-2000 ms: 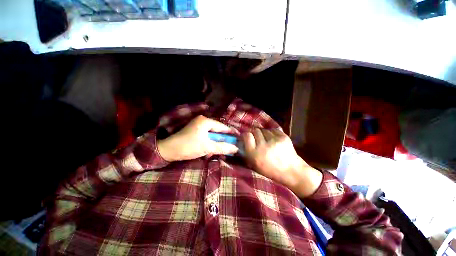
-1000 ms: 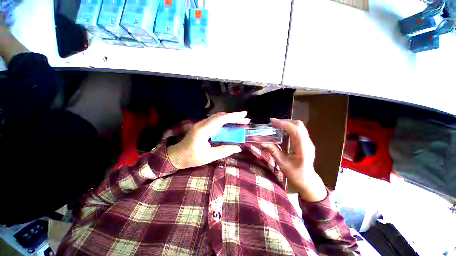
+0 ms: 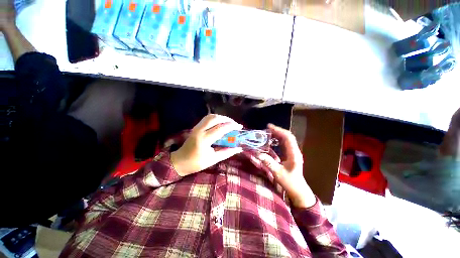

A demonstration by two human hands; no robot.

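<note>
A packed unit with a blue part, an orange-red dot and a pale coiled cable under clear plastic lies sideways in front of my chest. My left hand grips its blue end. My right hand is at the cable end, with the thumb and fingers around that end. Whether the plastic end is open or closed is too small to tell.
Packed units stand in a row on the white table, beside a black phone. Sleeved cables lie at the right. An open brown carton and a red stool are below. A person's arm is at left.
The unit has turned so its orange-red dot and coiled cable face up. My hands stay at its two ends. The view has shifted, showing more of the table.
</note>
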